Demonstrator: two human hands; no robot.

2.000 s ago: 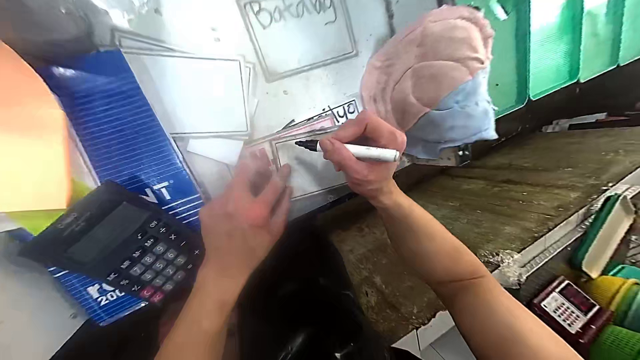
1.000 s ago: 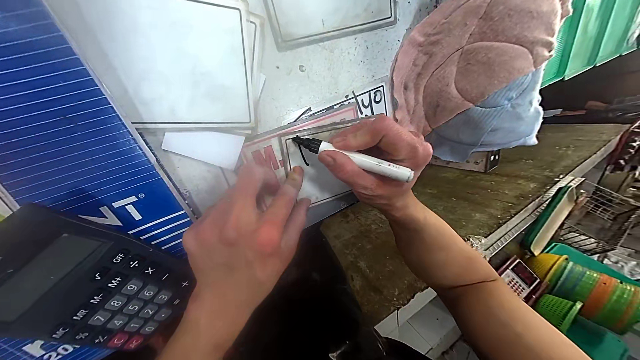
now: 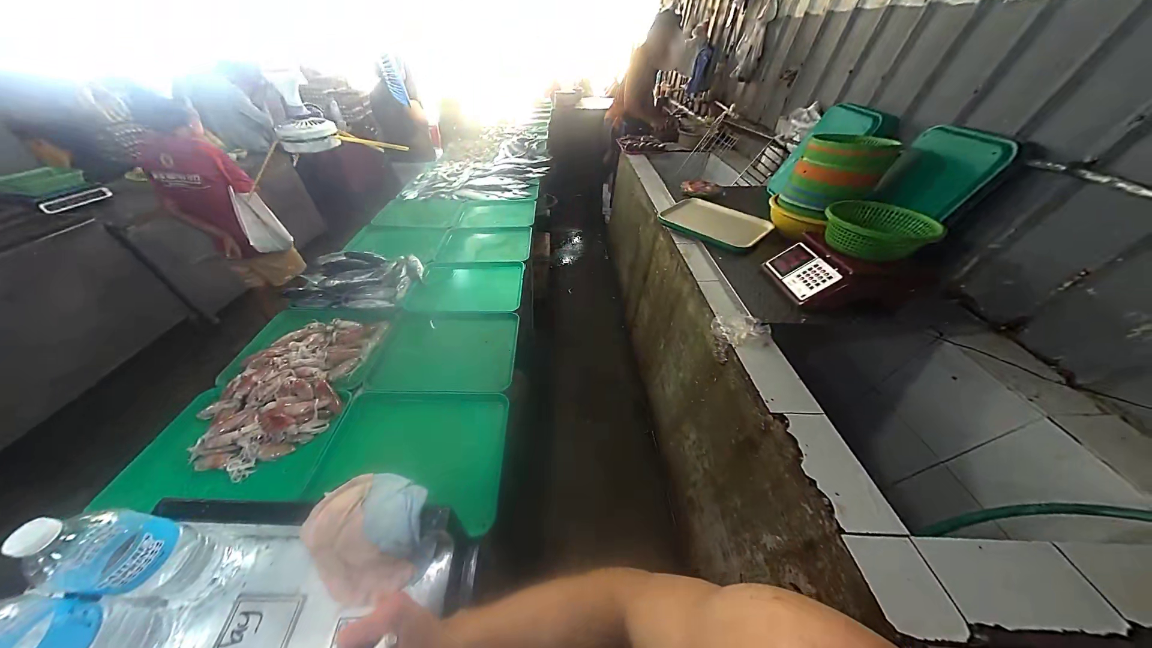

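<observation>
At the bottom edge of the head view, my right hand rests low over the white surface, just below a crumpled pink and light-blue cloth. A small pale tip shows at its fingers, but what it belongs to cannot be made out. My left hand is out of view. A card with handwriting lies left of my right hand. Two clear plastic water bottles with blue labels lie at the lower left. Past the cloth, a pile of squid lies on green trays.
Fish lie on trays farther along. A wet aisle separates the trays from a tiled concrete counter, which bears a digital scale, green basket and cream tray. A person in red stands left; others are farther back.
The view has swung up and outward to the market aisle. My left hand has left the view, and my right hand, which held a marker over a card, now shows only at the bottom edge.
</observation>
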